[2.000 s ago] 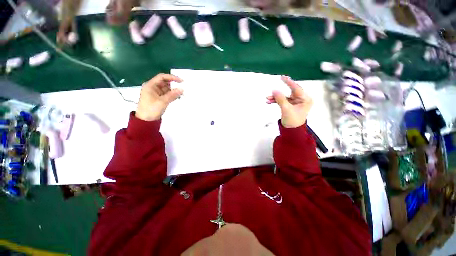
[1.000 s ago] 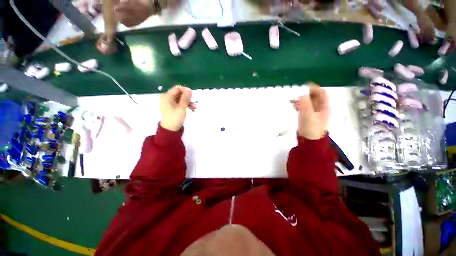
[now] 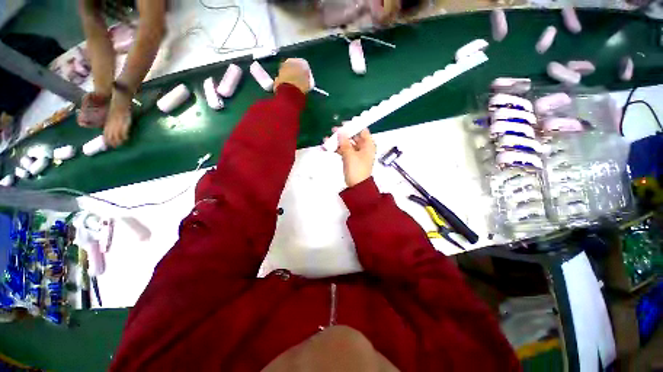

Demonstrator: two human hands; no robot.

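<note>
My left hand (image 3: pixel 293 75) reaches forward over the green belt, its fingers curled over a pink device housing (image 3: pixel 308 71). The hand hides most of the housing, and a thin white piece sticks out beside it. My right hand (image 3: pixel 357 158) is above the white bench edge and pinches the near end of a long white scalloped adhesive strip (image 3: pixel 403 96). The strip slants away over the belt to the upper right. Its far end is near another pink housing (image 3: pixel 472 49).
A hammer (image 3: pixel 430 194) and yellow-black pliers (image 3: pixel 438 221) lie right of my right forearm. A clear blister tray (image 3: pixel 581 160) holds curved pink-white parts. A thin cable (image 3: pixel 131 205) and blue components (image 3: pixel 36 261) are at left. Another person's hands (image 3: pixel 116 120) touch parts on the belt.
Both hands were apart over the bench. My left hand has moved forward onto a housing on the belt. My right hand has moved left and holds up the scalloped strip. Hammer and pliers are uncovered.
</note>
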